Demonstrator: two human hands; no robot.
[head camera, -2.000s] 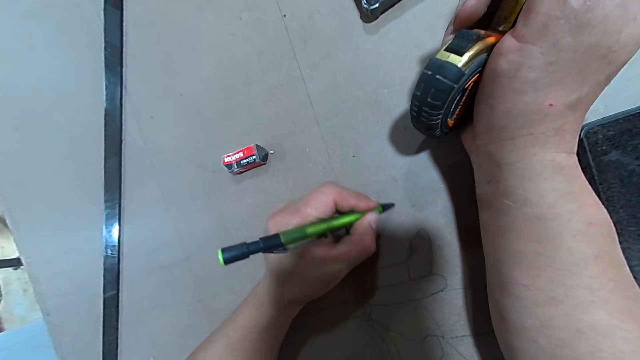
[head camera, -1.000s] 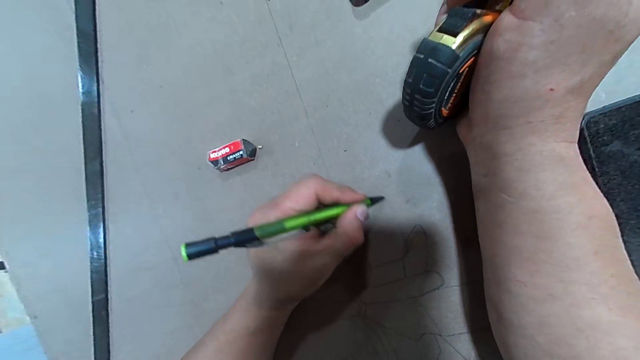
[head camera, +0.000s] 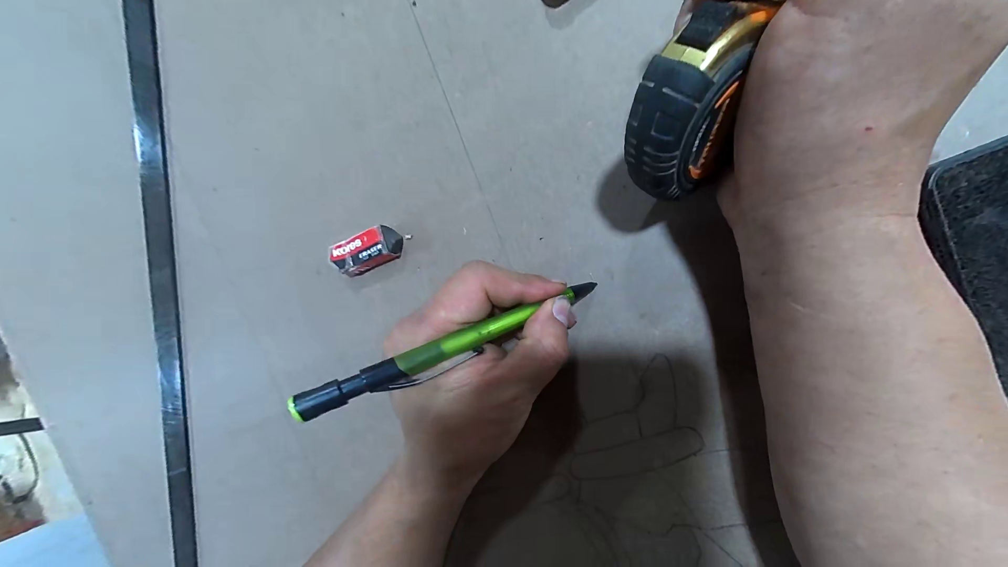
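Note:
My left hand (head camera: 480, 362), reaching in from the lower left, grips a green and black mechanical pencil (head camera: 472, 335) near its tip. The pencil points right; whether its tip touches the grey surface (head camera: 299, 173) cannot be told. To the upper left of the hand lies a Kores eraser (head camera: 367, 250) in a red and black sleeve. At the upper right, my right hand (head camera: 850, 71) is around a black tape measure (head camera: 677, 118) with orange and gold parts; most of its fingers are hidden. Thin pencil outlines (head camera: 642, 453) show in the shadow right of my left hand.
A dark, shiny strip (head camera: 157, 236) runs down the left side of the surface. A thin line (head camera: 449, 102) crosses the upper middle. Part of a dark object (head camera: 556, 2) shows at the top edge. A black textured item (head camera: 976, 228) lies beyond my right forearm.
My left hand and the pencil have moved up relative to the eraser. My right hand still holds the tape measure.

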